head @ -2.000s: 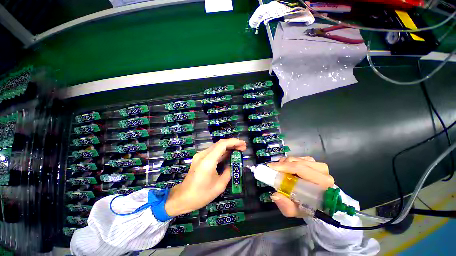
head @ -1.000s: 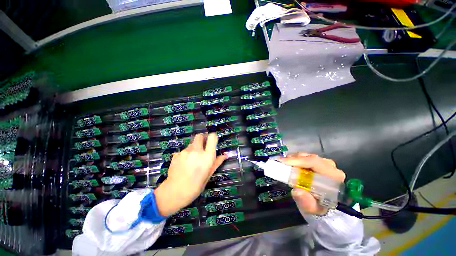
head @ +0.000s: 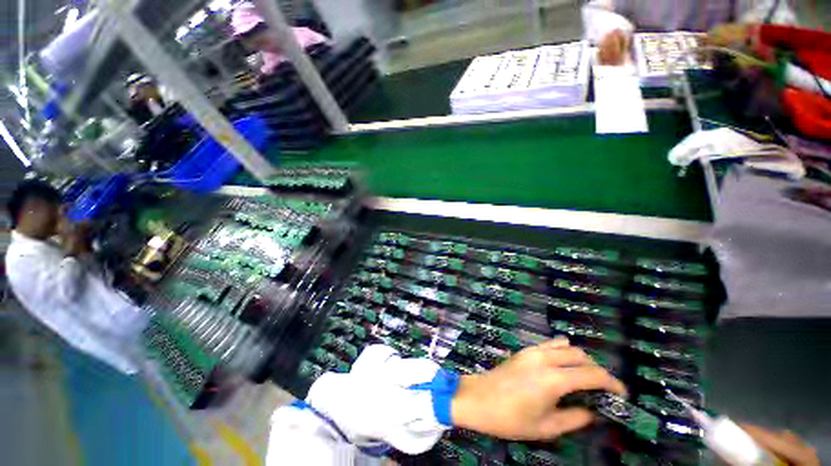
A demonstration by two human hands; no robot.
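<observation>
My left hand (head: 533, 391), with a blue band at its cuff, has thumb and fingers around one end of a narrow green circuit board (head: 640, 420), low over the clear tray. Whether the board is clear of the tray is hard to tell. My right hand (head: 785, 446) is blurred and cut off at the lower right edge. It holds the glue syringe (head: 732, 440), whose white nozzle end points up-left near the board; the rear of the syringe is out of view. Rows of similar boards (head: 581, 255) fill the tray around and beyond my left hand.
More stacked trays of boards (head: 260, 244) stand to the left. A green conveyor (head: 510, 168) with a pale rail (head: 538, 217) runs behind. A grey sheet (head: 774, 241) and white cloth (head: 729, 147) lie right. White gridded trays (head: 524, 77), a red bin (head: 806, 109) and other workers are beyond.
The view has swung left and up, shifting the trays and my hands rightward and down in the picture. My left hand now has a board in its fingers. The right hand still holds the syringe.
</observation>
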